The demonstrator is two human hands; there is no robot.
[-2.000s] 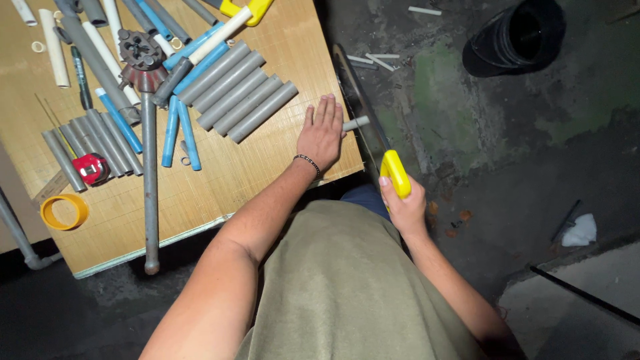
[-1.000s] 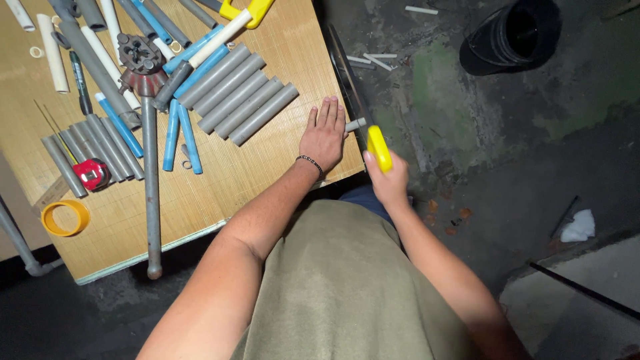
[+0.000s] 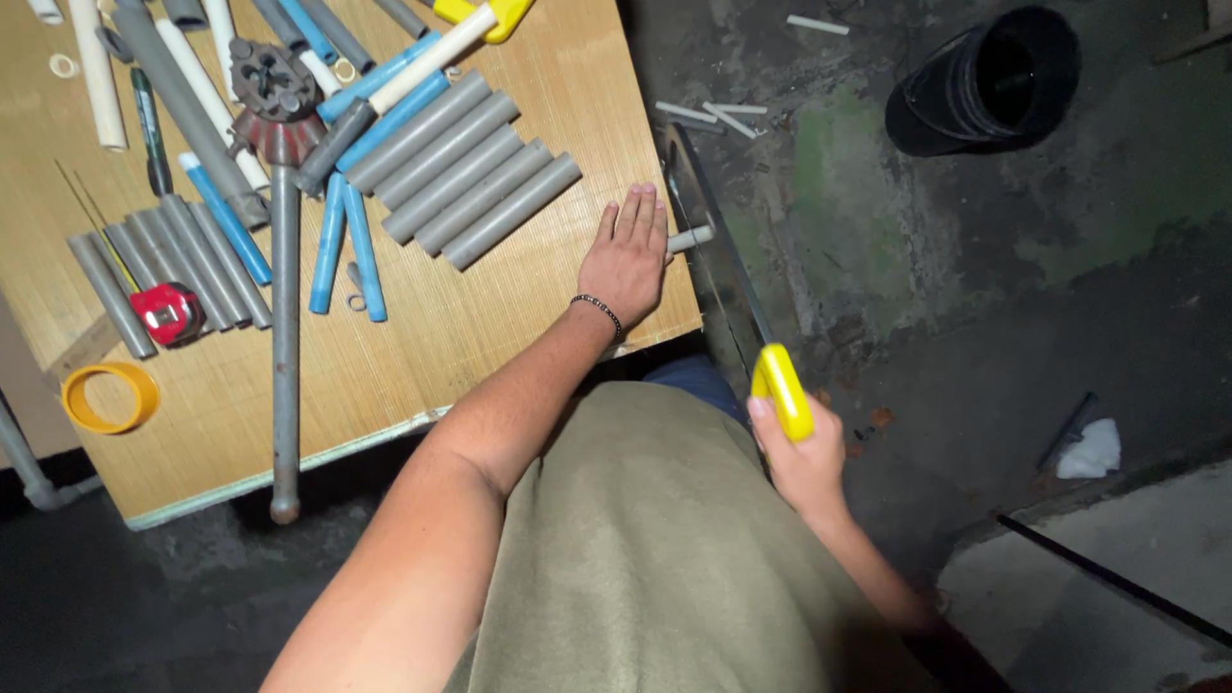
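Note:
My left hand lies palm down at the right edge of the wooden tabletop, over a grey plastic pipe whose end sticks out past the edge. How the fingers hold the pipe underneath is hidden. My right hand is closed around the yellow handle of a hacksaw, off the table's edge. The saw's blade side is at the protruding pipe; whether it touches cannot be told. Several cut grey pipe pieces lie side by side to the left of my left hand.
On the wooden table lie a pipe threader with a long handle, a red tape measure, a yellow tape roll, a marker and blue pipes. A black bucket and white pipe offcuts are on the floor.
My right hand moved the hacksaw forward along the table's edge, then back toward my body. My left hand has stayed in place on the pipe.

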